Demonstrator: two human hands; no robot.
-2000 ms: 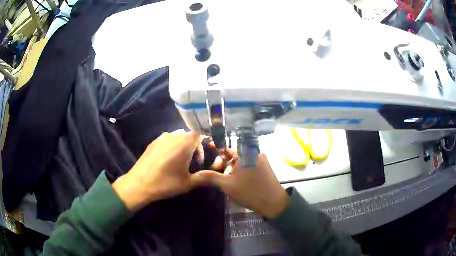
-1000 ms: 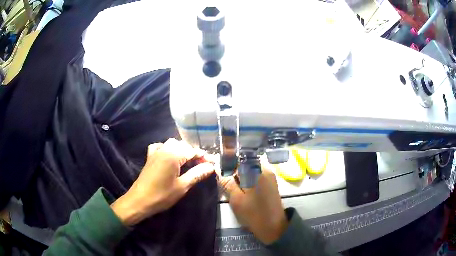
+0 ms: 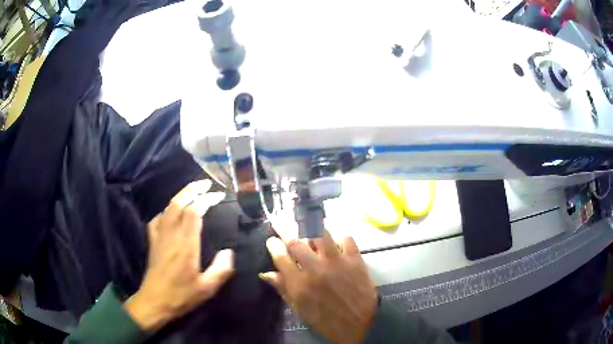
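A dark garment (image 3: 128,201) is heaped left of the needle area and runs under the left end of the white sewing machine head (image 3: 322,87). My left hand (image 3: 178,255) lies flat on the garment with thumb and fingers apart. My right hand (image 3: 326,282) rests at the garment's right edge, just below the grey cylinder (image 3: 310,218), fingers spread and pointing to the needle area. The shiny curved guard (image 3: 243,168) hangs between and above the hands. The needle itself cannot be made out.
Yellow-handled scissors (image 3: 403,201) lie behind the needle area, under the machine arm. A black smartphone (image 3: 484,218) lies to their right. A printed scale (image 3: 497,272) runs along the table's front edge. A grey knobbed post (image 3: 222,44) stands on the head.
The hands, earlier close together pinching cloth at the needle, are now apart and flattened on the garment. The dark cloth between them is now exposed. The camera view has shifted.
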